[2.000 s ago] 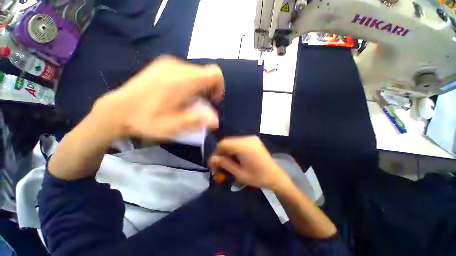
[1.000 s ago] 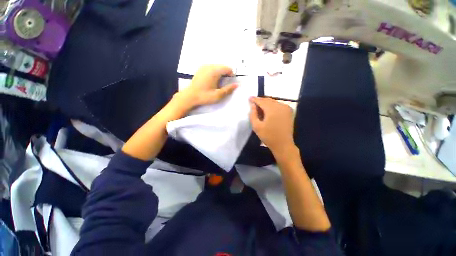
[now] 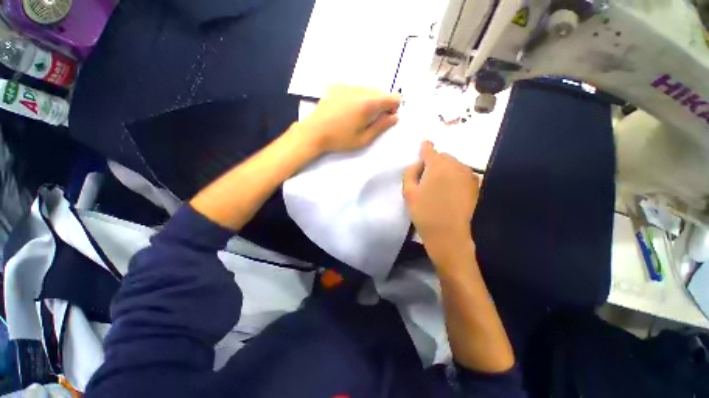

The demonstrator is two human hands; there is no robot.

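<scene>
A white fabric piece (image 3: 354, 202) lies on the machine bed and hangs over its front edge, its upper end near the needle area. My left hand (image 3: 350, 120) is on its upper left part, thumb and fingers pinched on the fabric. My right hand (image 3: 443, 186) grips its right edge, fingers curled. The presser foot and needle area (image 3: 451, 78) of the sewing machine (image 3: 598, 58) is just beyond my hands; whether the fabric lies under the foot cannot be told.
A navy panel (image 3: 556, 194) lies right of the needle. Large navy sheets (image 3: 186, 101) cover the left. White and navy sewn pieces (image 3: 264, 288) are heaped near my lap. Pens (image 3: 647, 255) lie on the right ledge. Bottles (image 3: 35, 102) and a purple device (image 3: 66, 27) are at upper left.
My hands first moved up from near my lap to the bed, the white piece spread between them. Since then they have shifted slightly right in view, along with the machine as the view moved.
</scene>
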